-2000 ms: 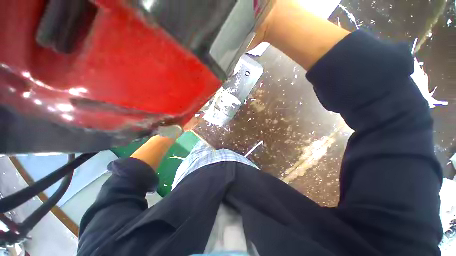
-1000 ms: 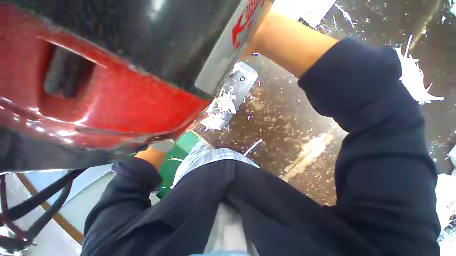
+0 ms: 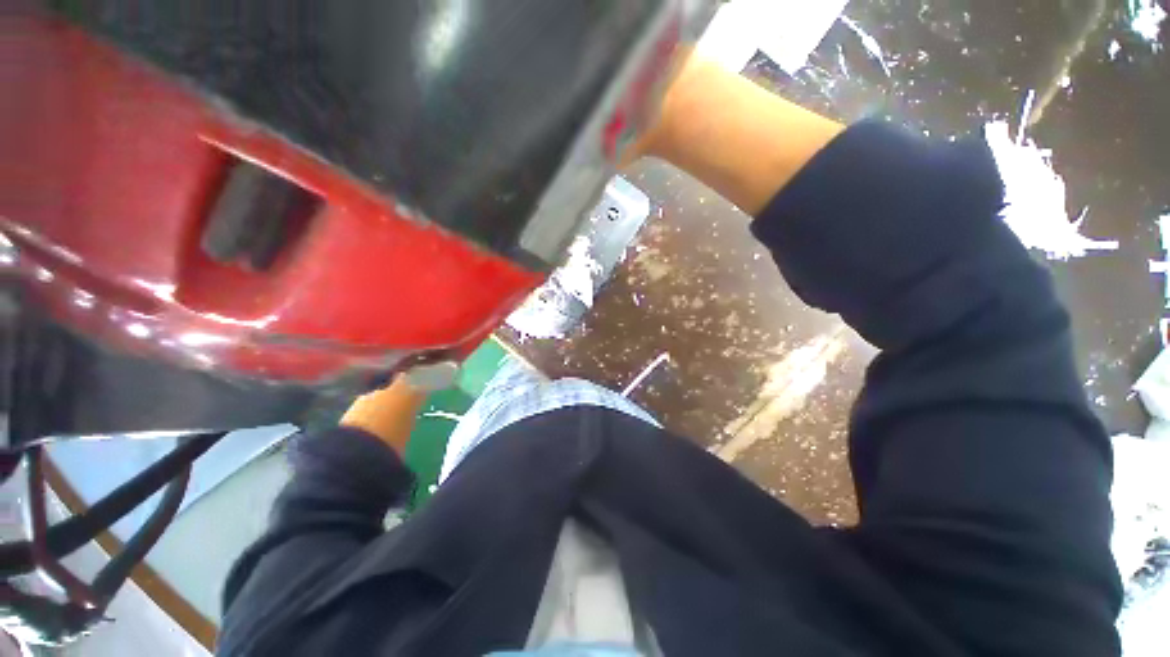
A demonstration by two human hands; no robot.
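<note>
The red-and-black motor body of the cutting machine (image 3: 385,270) fills the upper left, close to the camera. The silver base plate (image 3: 603,231) shows below it on the brown table, with white scraps on it. My left wrist (image 3: 385,408) reaches up from the lower left to the machine's underside; the hand and fingers are hidden behind the motor body. My right forearm (image 3: 744,135) reaches in from the right; that hand is hidden behind the machine's pale label edge. The knife is hidden. What either hand holds cannot be seen.
The worn brown table (image 3: 719,308) has white scraps (image 3: 1039,193) at the right and white pieces (image 3: 783,28) at the top. A white pile (image 3: 1142,513) is at the right edge. Black cables (image 3: 116,513) hang at lower left. Green floor shows beside my left wrist.
The machine body has shifted right and slightly down in view, and its label is more blurred. My right forearm has moved a little left and down. The base plate shifts slightly left.
</note>
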